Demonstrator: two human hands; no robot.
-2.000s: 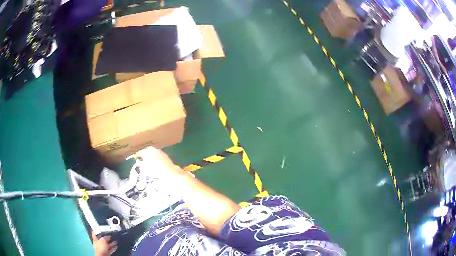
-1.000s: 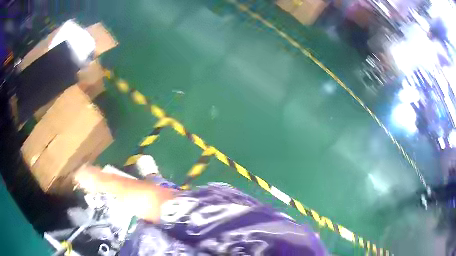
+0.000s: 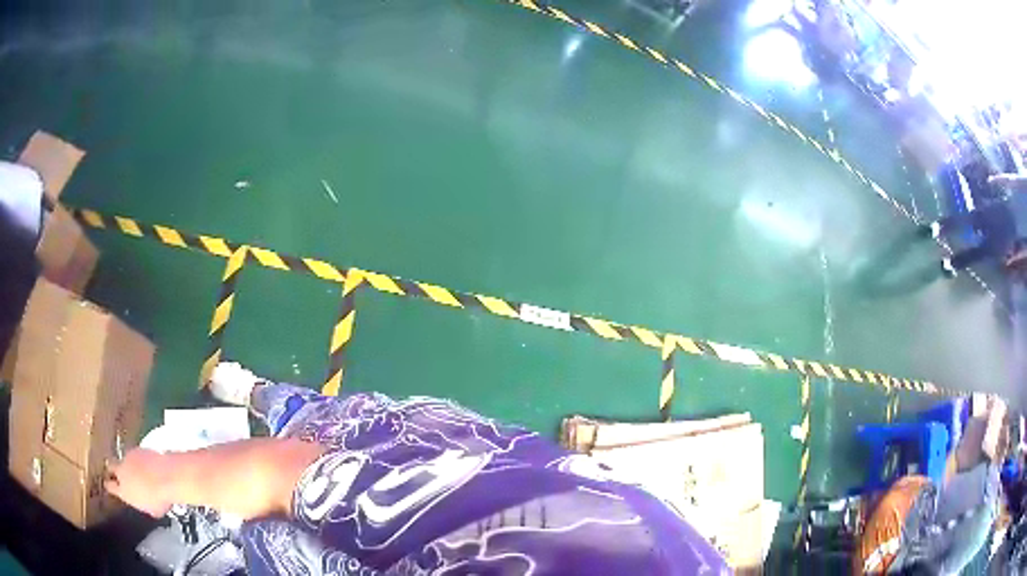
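Note:
My right hand (image 3: 141, 482) is at the lower left, on a bare forearm from a purple patterned sleeve. It overlaps the edge of a brown carton (image 3: 76, 377); touch cannot be told. Its fingers are blurred and any hold is unclear. Below and beside it are pale and grey parts of a machine unit (image 3: 197, 542), partly hidden by the arm and clothing. A white flat piece (image 3: 208, 423) shows just above the forearm. My left hand is out of the picture.
Yellow-black tape (image 3: 434, 295) crosses the green floor. A shoe (image 3: 233, 384) stands by it. Pale flattened cartons (image 3: 693, 461) lie at the bottom right, with a blue object (image 3: 914, 452) and an orange-brown item (image 3: 898, 523) further right. A person in dark clothing seems visible at the right edge.
The view has swung right. Cartons and machine unit have shifted left in the picture, and flattened cartons have appeared. My left hand, visible two seconds ago, is gone from view.

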